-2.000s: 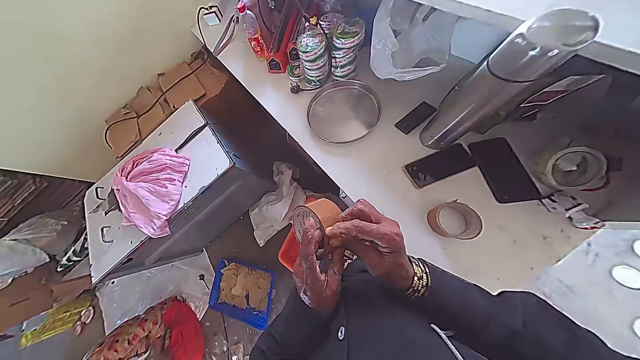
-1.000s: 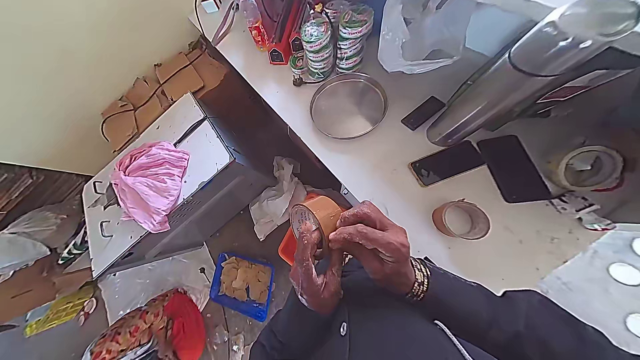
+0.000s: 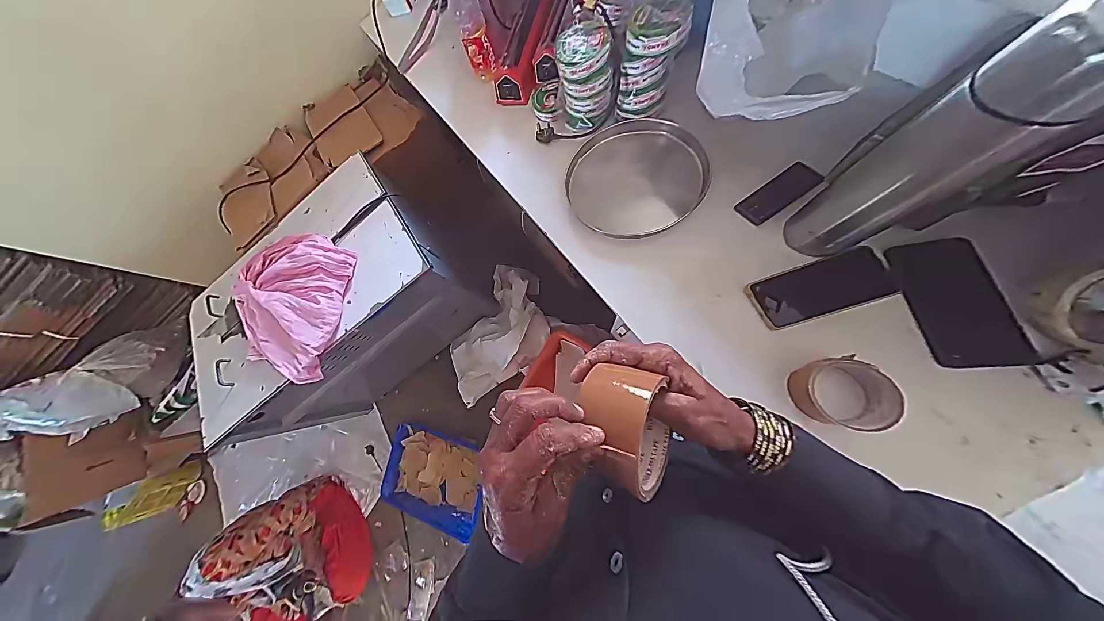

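My right hand (image 3: pixel 681 397), with bangles at the wrist, grips a roll of brown packing tape (image 3: pixel 614 410), its fingers over the upper rim and at the core. On the left side of the roll, the thumb and fingertips of my left hand (image 3: pixel 539 470) are bent against the tape. Whether they pinch a loose end cannot be told. The roll is tilted, and its printed inner core shows at the lower right. Behind the hands is an orange-red container (image 3: pixel 543 366), partly hidden.
The white counter (image 3: pixel 690 293) holds a round metal tray (image 3: pixel 638 178), phones (image 3: pixel 824 287), a dark tablet-like device (image 3: pixel 960 302), another tape roll (image 3: pixel 847 394) and a large metal cylinder (image 3: pixel 931 147). To the left stand a metal cabinet (image 3: pixel 379 345) with pink cloth (image 3: pixel 297 302) and a blue basket (image 3: pixel 431 516).
The tape roll has turned and moved right, away from my left palm. My right hand has shifted from its near surface to grip its rim and core, while my left fingertips touch its left side.
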